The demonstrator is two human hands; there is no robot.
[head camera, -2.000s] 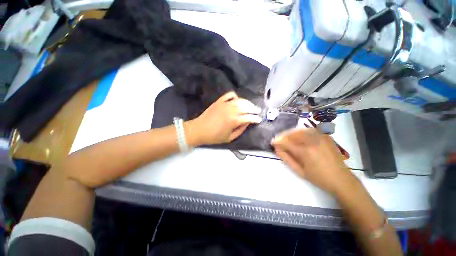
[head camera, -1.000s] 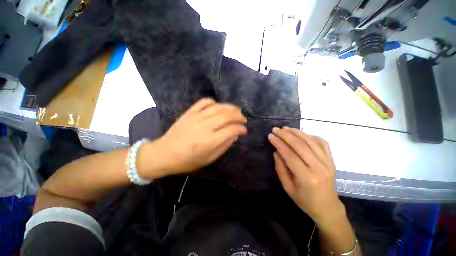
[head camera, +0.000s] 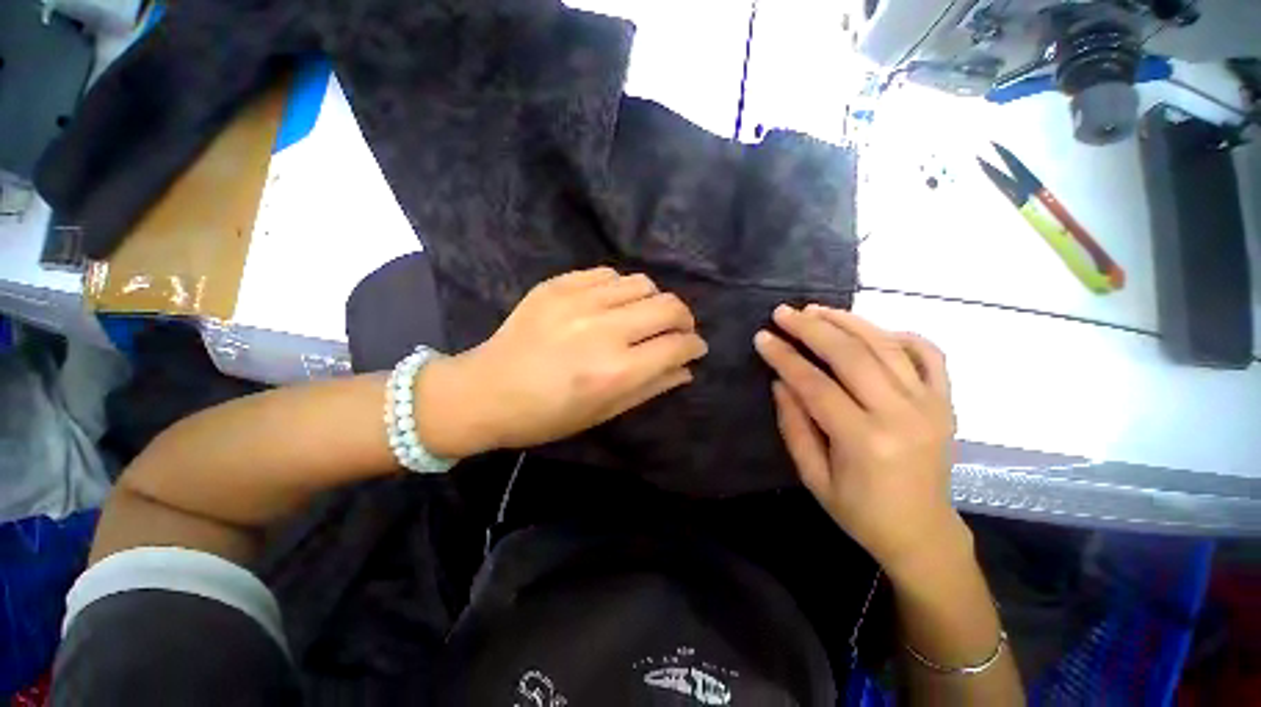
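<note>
A dark mottled garment panel (head camera: 484, 131) lies over the white table and hangs over its front edge toward my lap. A seam line runs across it just above my fingers. My left hand (head camera: 588, 359) lies on the cloth left of centre, palm down, fingers bent. My right hand (head camera: 864, 408) lies at the cloth's right edge, fingertips on the cloth. Neither hand visibly pinches the cloth; the undersides of the fingers are hidden. The sewing machine head (head camera: 968, 35) is at the top right, cut off by the frame, and the cloth is away from it.
Thread snips (head camera: 1058, 221) lie right of the cloth, with a black smartphone (head camera: 1198, 242) beyond them. A brown taped cardboard sheet (head camera: 194, 249) is at the left, partly under cloth. The ruler strip (head camera: 1093, 500) runs along the front edge. A blue crate (head camera: 1120, 622) is below right.
Since two seconds ago the cloth has come away from the needle area toward my lap, both hands on it. Over the last second the view shifted slightly and my hands stayed on the cloth.
</note>
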